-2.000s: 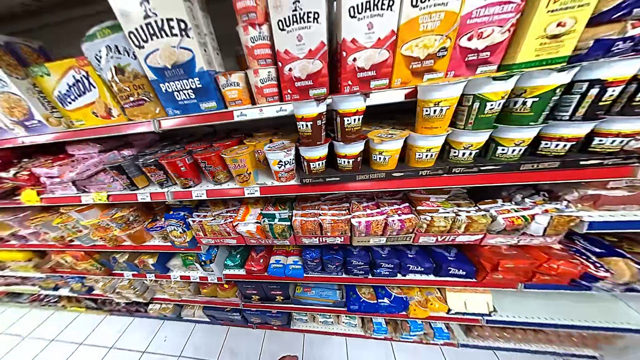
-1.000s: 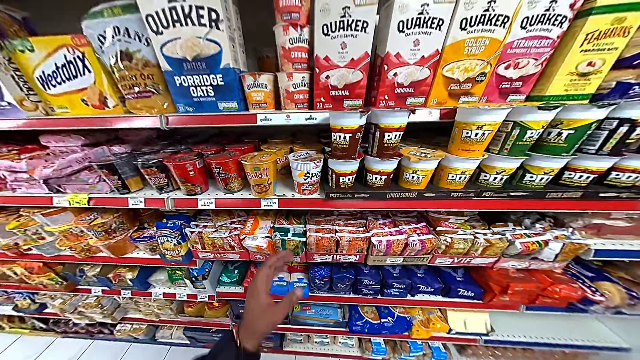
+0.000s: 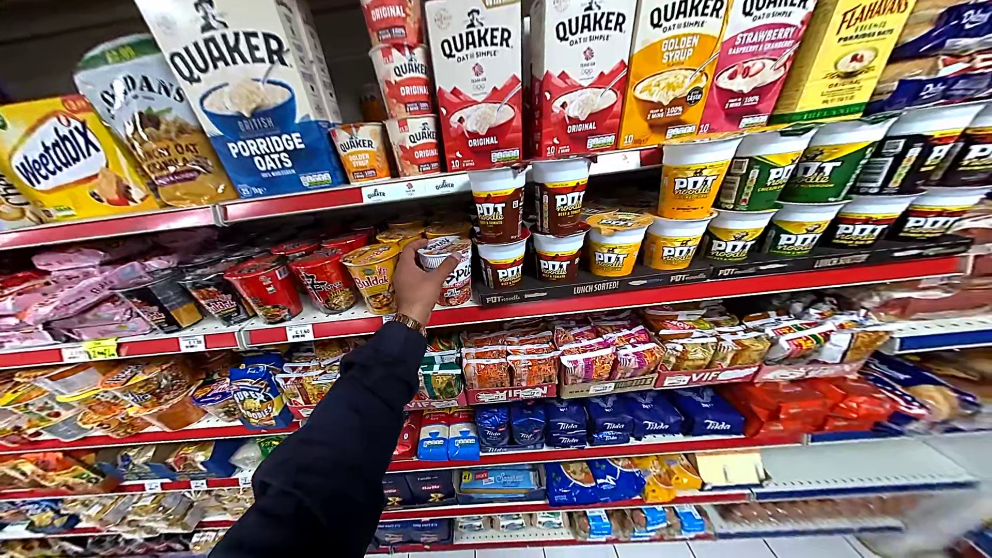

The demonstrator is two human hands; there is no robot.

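My left hand (image 3: 422, 283), in a dark sleeve with a gold-coloured watch at the wrist, is around a white and red instant noodle cup (image 3: 456, 288) on the second shelf from the top. The thumb lies across the front of the cup and the fingers are at its left side. A yellow Buldak noodle cup (image 3: 373, 280) stands just left of the hand. To the right, stacked brown Pot Noodle cups (image 3: 497, 208) stand in a black cardboard tray (image 3: 593, 288). My right hand is out of view.
Quaker oat boxes (image 3: 475, 85) line the shelf above, whose edge (image 3: 310, 203) overhangs the cups. Red noodle cups (image 3: 266, 291) stand further left. Below are packs of noodles (image 3: 487, 370) and blue Tilda bags (image 3: 610, 418).
My left hand, out at the shelves' lower front one second ago, has reached up to the white and red cup and taken hold of it. The view has moved nearer the shelves.
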